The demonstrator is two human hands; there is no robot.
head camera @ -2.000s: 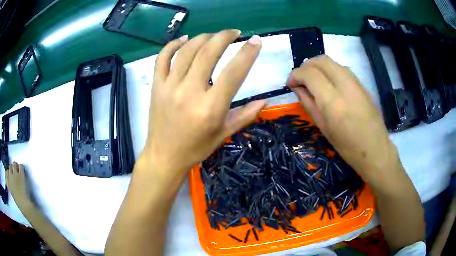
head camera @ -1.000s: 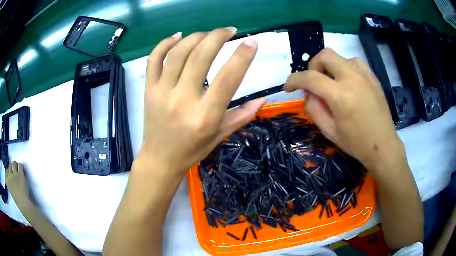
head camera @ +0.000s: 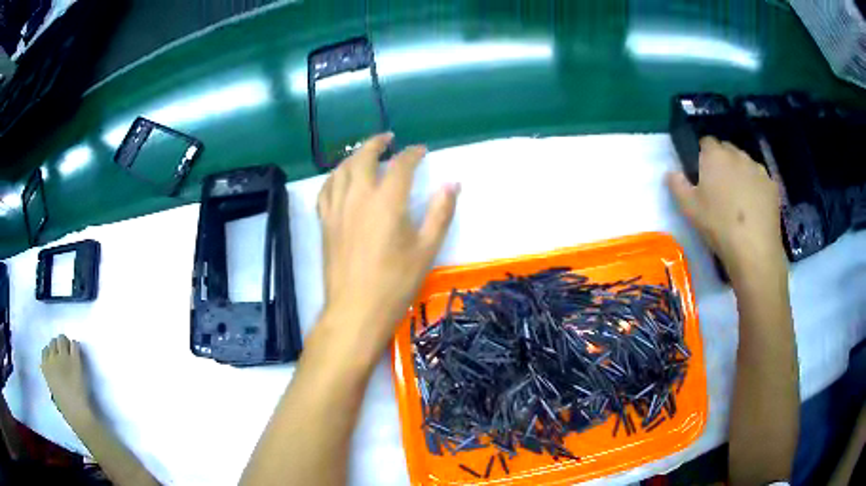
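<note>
My left hand (head camera: 380,223) has its fingers spread, with fingertips by the near end of a single black phone middle frame (head camera: 320,109) on the green belt; it holds nothing that I can see. My right hand (head camera: 739,209) is over the leftmost of the thick stacks of middle frames (head camera: 701,112) at the right, its fingers at the stack's side; whether they grip a frame is hidden. The orange parts tray (head camera: 560,471) lies between my arms, full of loose thin black strips (head camera: 532,361).
Another stack of middle frames (head camera: 211,285) stands left of my left hand. More single frames (head camera: 183,171) lie on the green belt (head camera: 475,95). A smaller black frame stack (head camera: 85,271) and another person's hand (head camera: 65,370) are at far left on the white cover (head camera: 161,380).
The middle frame that lay beyond the tray between my hands is gone from there. My right hand has moved right to the stacks. My left hand has moved off the tray. The view has shifted.
</note>
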